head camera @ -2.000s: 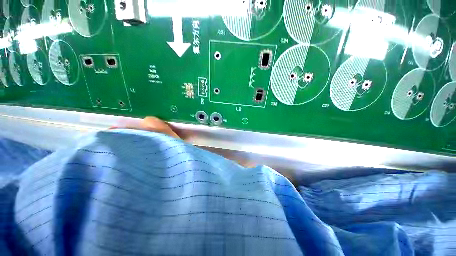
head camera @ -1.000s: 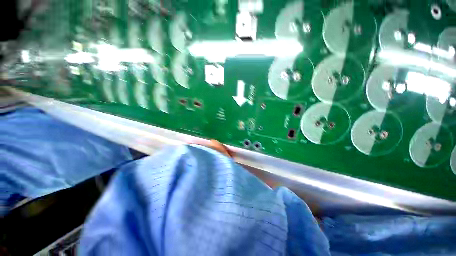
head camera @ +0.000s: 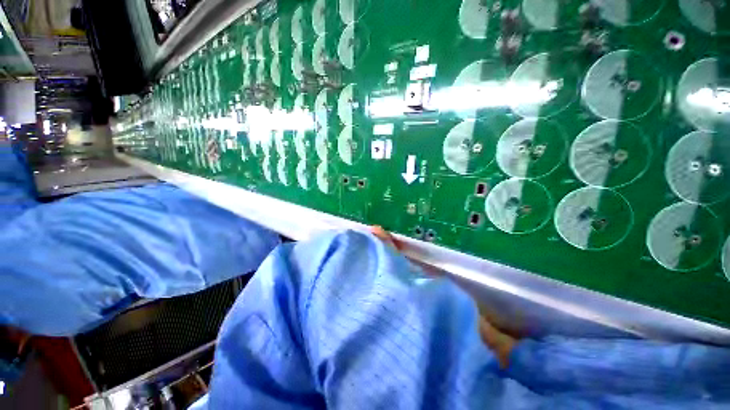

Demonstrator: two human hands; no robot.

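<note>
A long green circuit board (head camera: 448,200) with half-filled white circles and a white arrow lies on the pale-edged conveyor line. A blue sleeve covers most of the near middle. A bit of a hand (head camera: 384,237) shows past the sleeve at the conveyor edge; I take it as my left hand, mostly hidden. Another bit of a hand (head camera: 498,340), at the end of the sleeve from the lower right, shows below the rail; I take it as my right hand. The fingers and anything in them are hidden.
The conveyor's pale rail (head camera: 264,210) runs from far left to lower right. Another person's blue sleeve (head camera: 144,248) is at the left. A dark mesh-like panel (head camera: 160,328) and a tray of parts (head camera: 164,394) are at lower left. A black object (head camera: 120,48) stands at upper left.
The view has swung left along the line, so more board, the other person's blue clothing and the lower left items show. Part of a hand now shows at the lower right sleeve.
</note>
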